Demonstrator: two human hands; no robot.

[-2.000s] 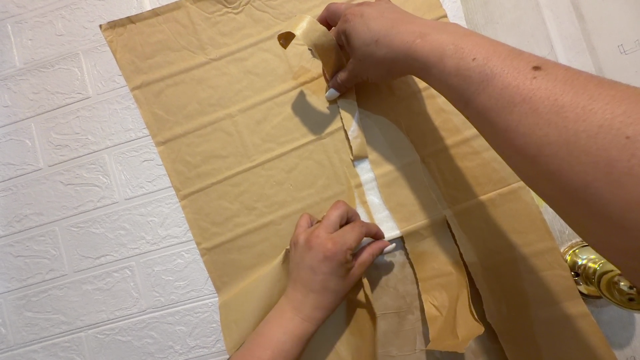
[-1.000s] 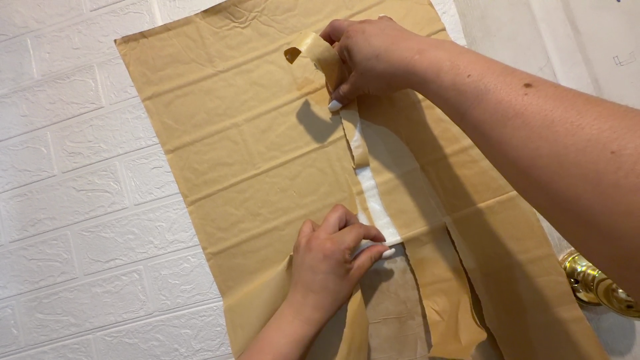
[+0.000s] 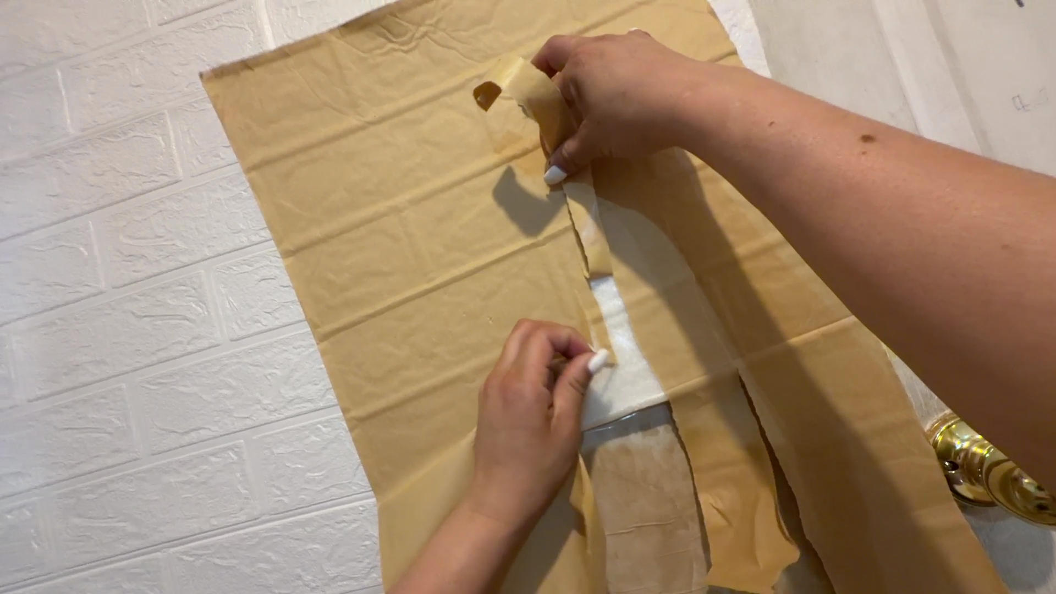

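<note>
A large tan creased sheet (image 3: 412, 272), torn into strips in its lower right part, lies over a white surface. My right hand (image 3: 619, 95) pinches a curled tan strip (image 3: 528, 82) near the upper middle, its thumb pointing down-left. Lower down, my left hand (image 3: 540, 396) has its thumb and index finger together at the torn edge of the sheet, pinching that edge. Between the hands a white patch (image 3: 631, 371) shows through the gap. Below it lies a brownish, wrinkled piece (image 3: 648, 495), and beside that hangs a loose torn strip (image 3: 738, 503).
White brick-patterned panelling (image 3: 165, 330) fills the left side. A shiny brass-coloured fitting (image 3: 986, 474) is at the lower right, partly under my right forearm. A pale flat surface (image 3: 891, 66) lies at the upper right.
My left hand has shifted slightly away from the lower edge of the white patch, and more of the patch shows. My right hand keeps its hold on the curled strip.
</note>
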